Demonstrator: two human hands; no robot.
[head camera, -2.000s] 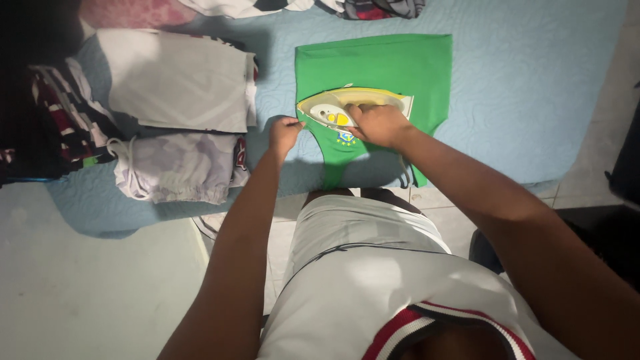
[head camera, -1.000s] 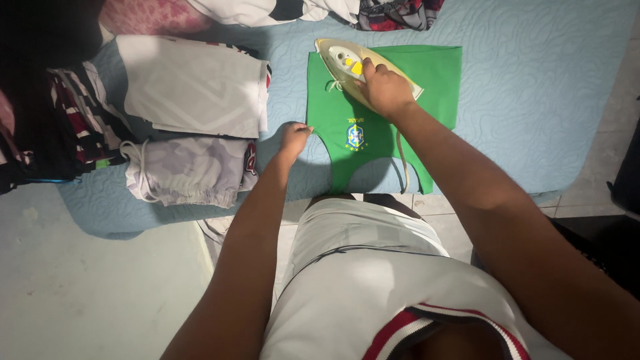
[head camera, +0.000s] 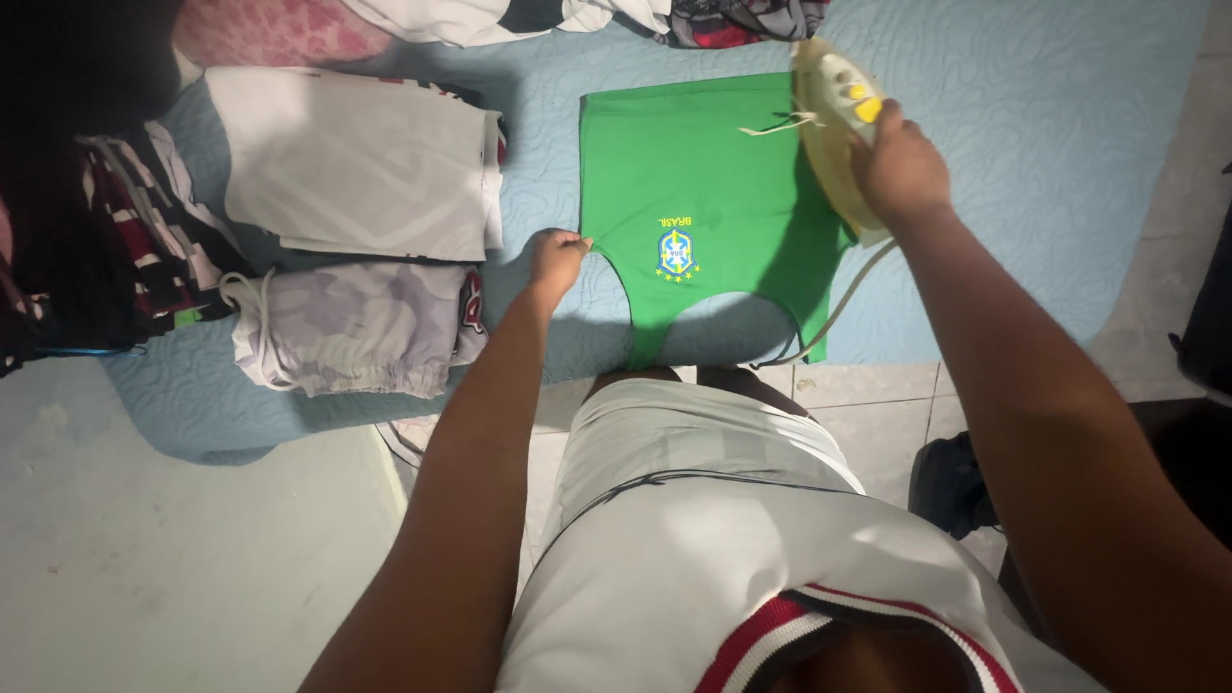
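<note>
A green tank top with a crest and lettering on its chest lies flat on a blue quilted cover, its neck and armholes toward me. At its left armhole corner, my left hand pinches the fabric edge between thumb and fingers. My right hand grips the handle of a clothes iron, which is over the shirt's right edge with its tip pointing away from me. From the iron's heel the pale cord runs down past the shirt's right strap. The iron's soleplate is hidden.
Folded light-grey clothing and rolled lilac-patterned shorts with a drawstring lie left of the shirt. Dark and striped garments are piled farther left. More clothes line the far side. A dark bag-like object is on the tiled floor.
My right hand has moved the iron from over the chest crest, up to the shirt's far part, then to its right edge. My left hand remains at the left armhole edge.
</note>
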